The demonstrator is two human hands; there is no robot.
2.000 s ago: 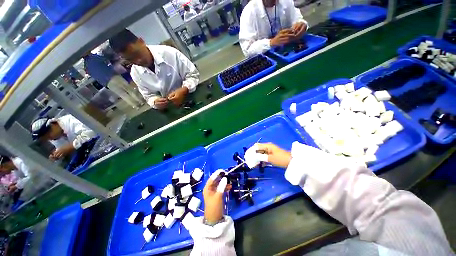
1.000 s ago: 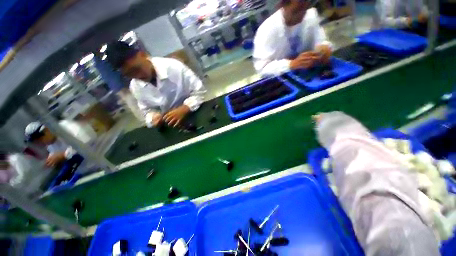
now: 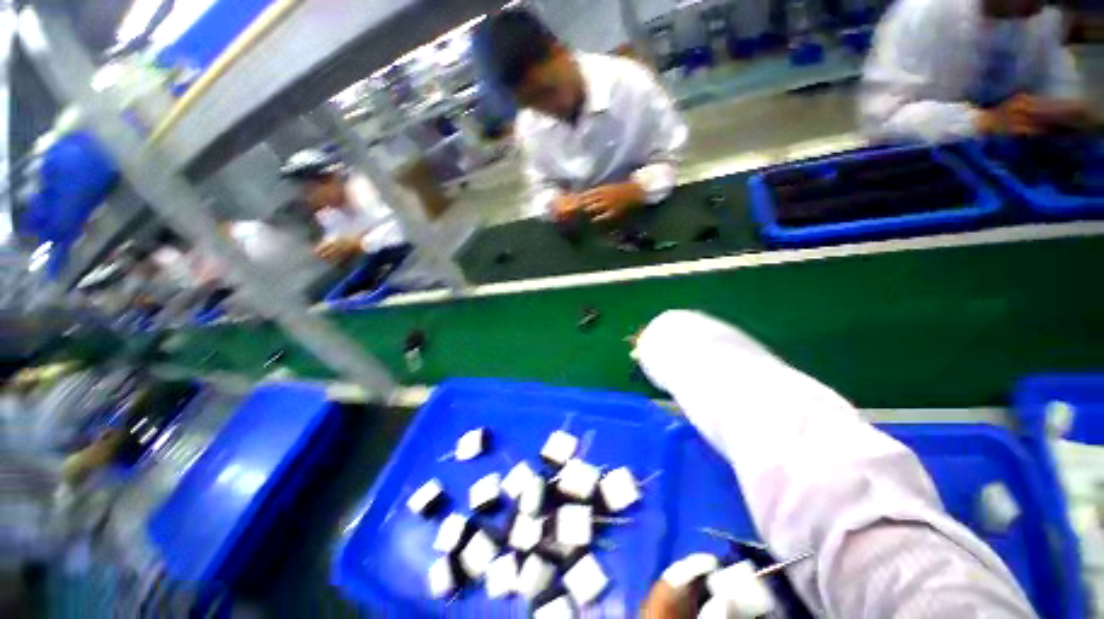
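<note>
White-and-black joined pieces point(image 3: 574, 525) with thin leads lie in the left blue tray point(image 3: 406, 466). My left hand point(image 3: 668, 597) is cut off by the bottom edge, over the middle blue tray point(image 3: 956, 450). White shapes at its fingertips may be finger coverings or a cover; its grip is unclear. A thin lead point(image 3: 781, 565) shows beside them. My right sleeve crosses the middle tray, and my right hand point(image 3: 636, 343) is over the green belt, nearly all hidden by the cuff. A loose white cover point(image 3: 999, 508) lies in the middle tray.
The green belt point(image 3: 872, 314) runs behind the trays and carries small dark parts point(image 3: 588, 317). Another blue tray point(image 3: 248, 478) stands at left. Part of a tray with white covers point(image 3: 1077, 484) shows at far right. People in white coats work across the belt, near trays of dark parts.
The view has swung left. My right hand has gone from the middle tray out over the belt. My left hand left the picture and shows again at the bottom edge.
</note>
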